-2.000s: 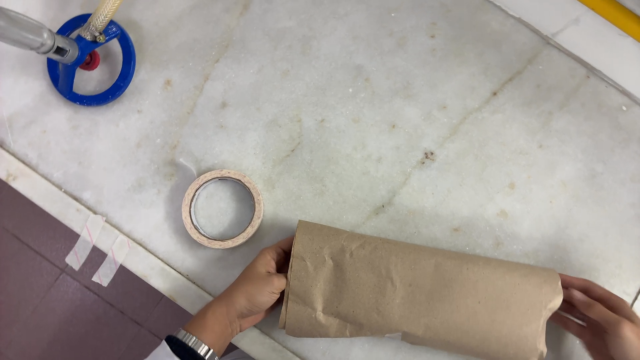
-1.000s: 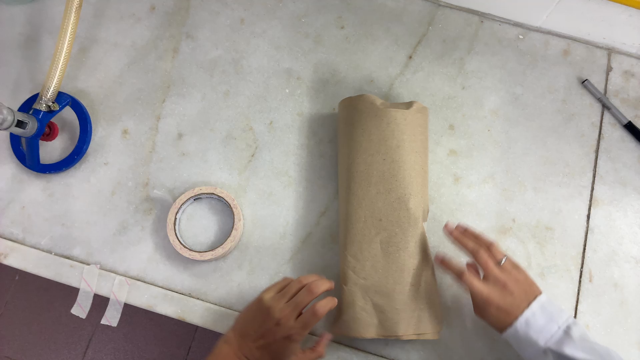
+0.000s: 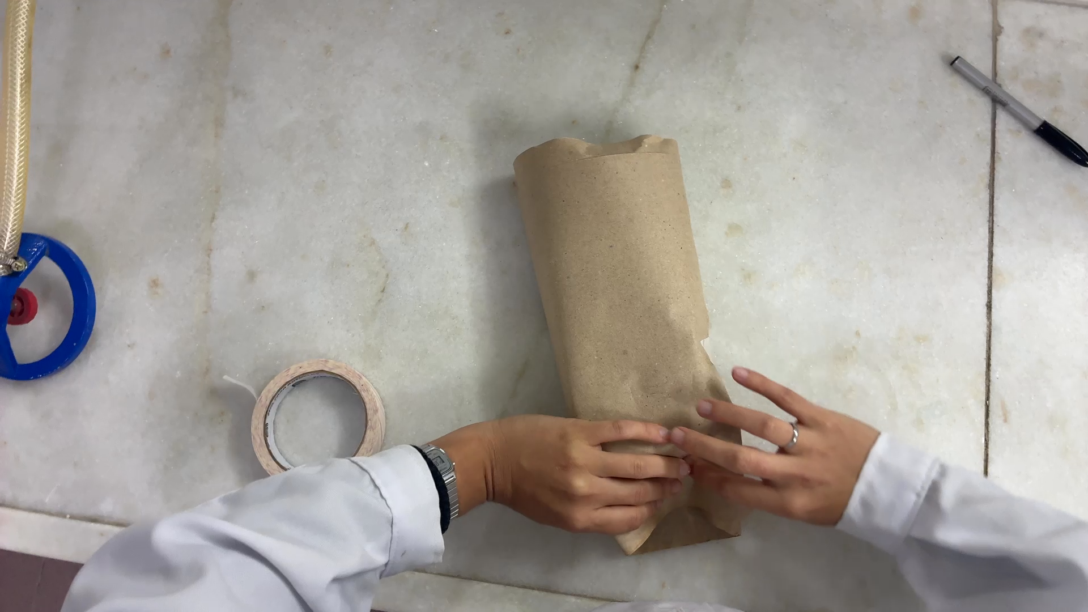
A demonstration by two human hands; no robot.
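Note:
A brown kraft-paper package [image 3: 616, 272] lies lengthwise on the marble counter, its far end wavy and its near end partly folded. My left hand [image 3: 582, 472], with a metal watch at the wrist, lies across the near end, its fingers pressed on the paper. From the right, my right hand [image 3: 778, 450], wearing a ring, touches the same end with its fingers spread; its thumb is hidden. The fingertips of both hands meet over the fold. A roll of masking tape [image 3: 265, 416] lies left of the package, just beyond my left sleeve, with a loose tail.
A blue ring-shaped handle [image 3: 82, 310] with a red centre and a braided hose [image 3: 15, 127] are at the left edge. A black-capped marker [image 3: 1003, 100] lies at the upper right, across a counter seam. The counter's near edge [image 3: 51, 531] shows at the lower left.
The package, held crosswise two seconds ago, has been turned lengthwise. Since one second ago both hands have come together over its near end, which is now being folded.

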